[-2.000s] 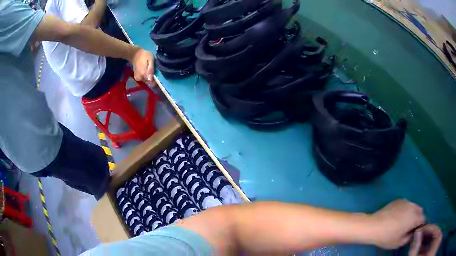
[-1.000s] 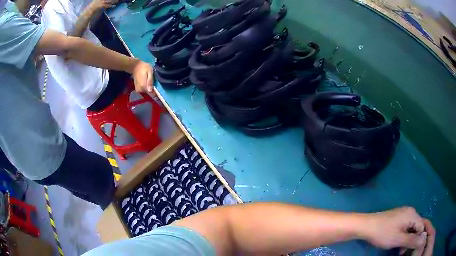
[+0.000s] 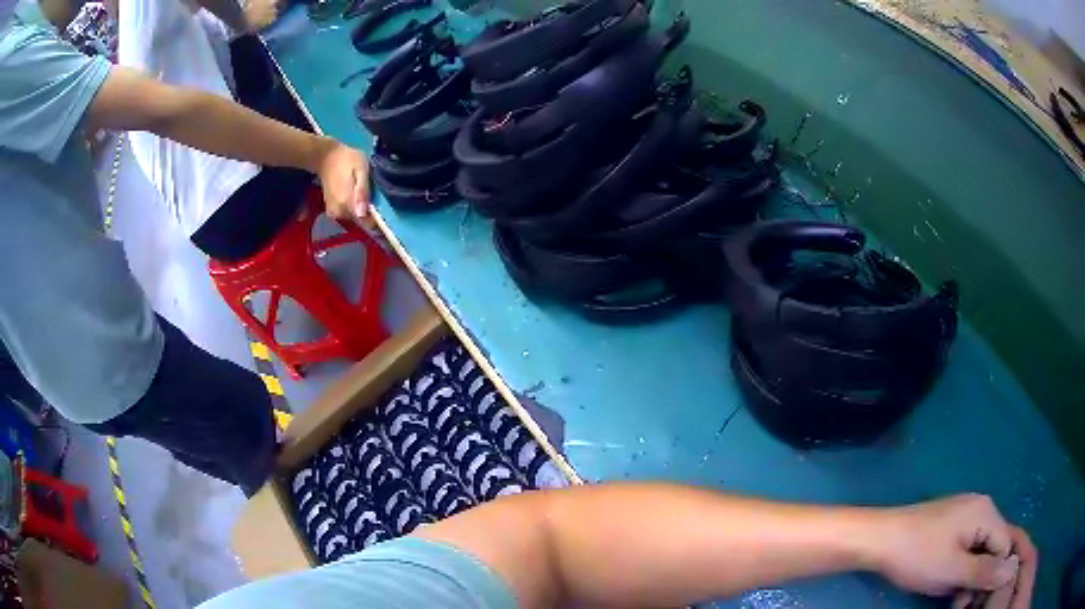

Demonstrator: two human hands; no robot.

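My left forearm reaches across the bottom of the view, and my left hand point(image 3: 966, 554) is at the lower right with its fingers bent together. Whatever the fingertips may hold is hidden or too small to tell. My right hand cannot be made out. A round stack of black headbands point(image 3: 821, 369) stands on the blue-green bench just beyond my left hand. A larger heap of nested black headbands point(image 3: 595, 179) lies further up the bench, with a smaller stack point(image 3: 411, 113) at its left. Thin wires stick out from the headband ends.
An open carton point(image 3: 357, 387) with rows of black curved parts stands below the bench edge point(image 3: 476, 349). A person's hand point(image 3: 345, 181) rests on that edge. A red stool point(image 3: 298, 297) stands behind the carton under another person. A green raised edge point(image 3: 952, 202) bounds the bench.
My left hand stays at the lower right; its fingers have shifted and look more closed together than two seconds ago. The view has shifted slightly. The seated person's arm and body have moved. The headband stacks are unchanged.
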